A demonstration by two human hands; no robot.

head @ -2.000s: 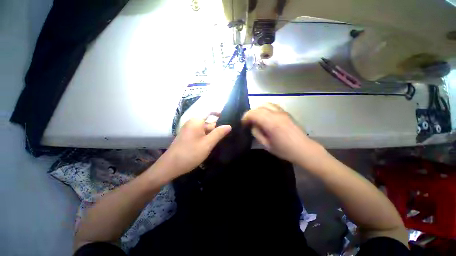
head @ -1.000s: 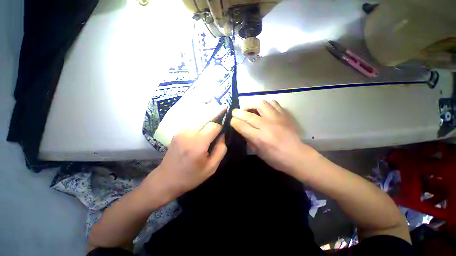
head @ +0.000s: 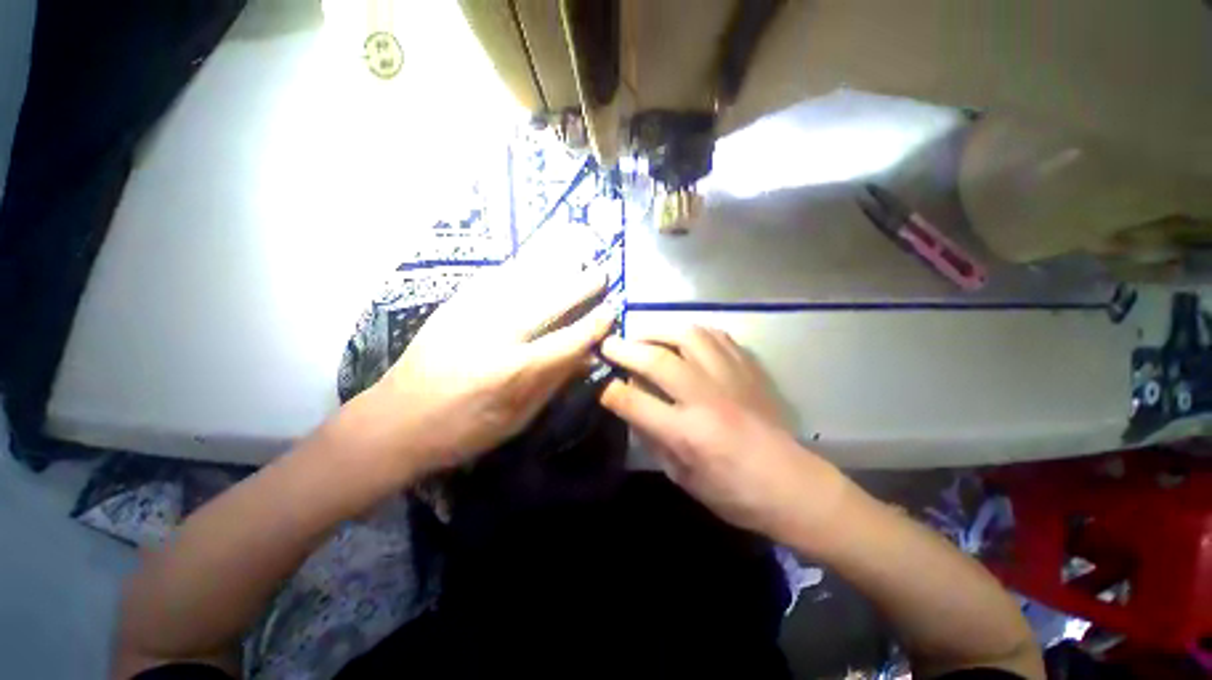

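The printed fabric piece (head: pixel 386 326) lies on the white table left of the needle, washed out under the lamp, its upper end at the presser foot (head: pixel 614 166). A dark fabric strip (head: pixel 617 246) runs down from the foot along its right edge. My left hand (head: pixel 499 365) lies over the printed piece, its fingertips gripping the cloth edge. My right hand (head: pixel 698 412) pinches the dark cloth edge just right of my left fingertips. The lower part of the cloth merges with my black clothing.
The cream machine head (head: pixel 877 53) spans the top. Pink-handled thread snips (head: pixel 930 246) lie right of the needle. Black cloth (head: pixel 80 173) lies at far left. Pale printed fabric (head: pixel 346 585) hangs below the table edge. A red crate (head: pixel 1130 545) stands at lower right.
The printed piece has been spread out left of the needle. My left hand has moved up and flattened over it. My right hand stays at the cloth edge. The camera view has shifted.
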